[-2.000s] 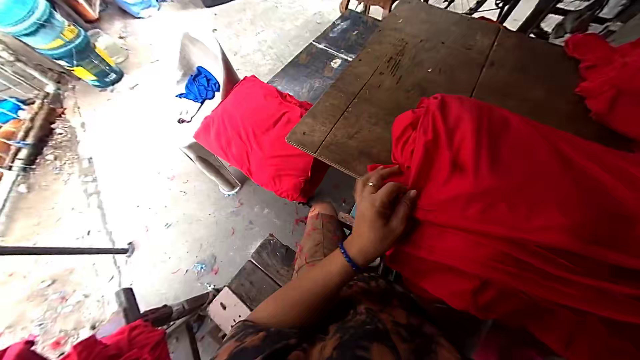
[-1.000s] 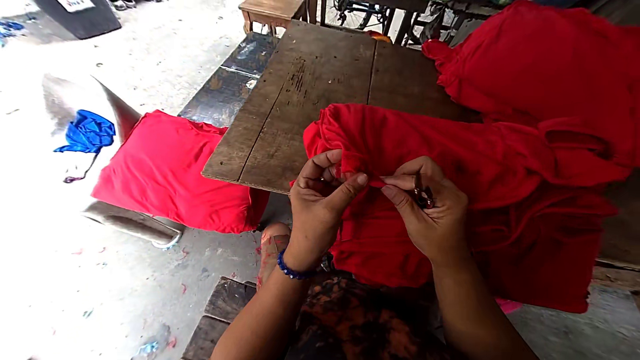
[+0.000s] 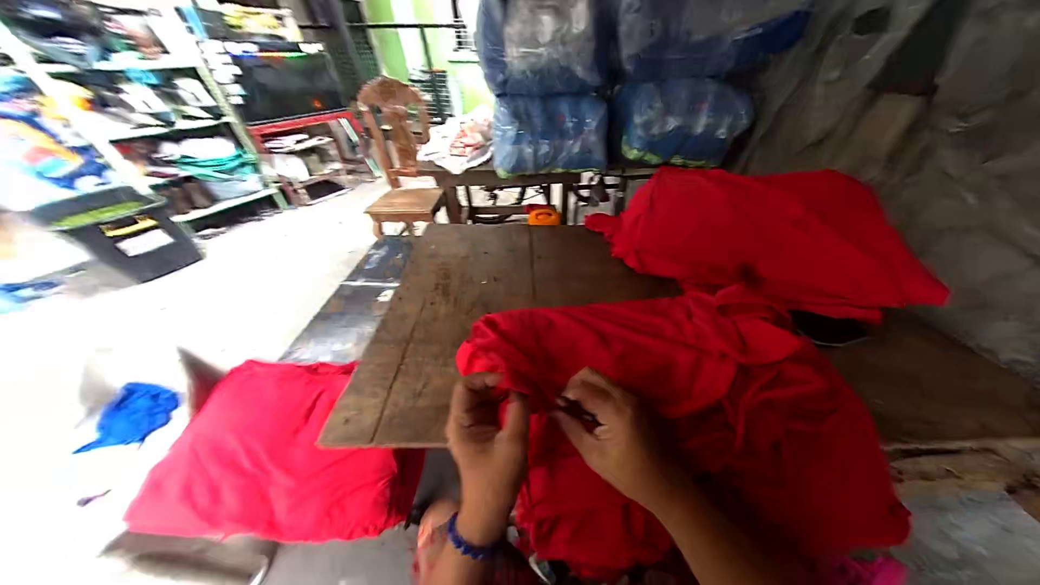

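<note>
Red cloth (image 3: 699,390) lies in folds over the near right part of a wooden table (image 3: 463,276). My left hand (image 3: 487,418), with a blue bead bracelet at the wrist, pinches the cloth's left edge between thumb and fingers. Close to its right, my right hand (image 3: 605,426) has its fingers curled around a small dark tool, perhaps thread snips, and its fingertips meet the same edge. The tool is mostly hidden by the fingers. Behind the cloth rests a full red fabric bundle (image 3: 772,236). Another red bundle (image 3: 276,455) sits low at the table's left.
Blue plastic-wrapped bundles (image 3: 552,122) are stacked on a table at the back. A wooden chair (image 3: 402,191) stands beside them. At the left are shelves (image 3: 195,122), a dark bin (image 3: 134,236) and a blue cloth (image 3: 138,414). A rough wall (image 3: 967,162) borders the right side.
Two seconds ago only my left hand showed at the cloth; now both hands are at its edge, as they were one second ago. The view has tilted up towards the room.
</note>
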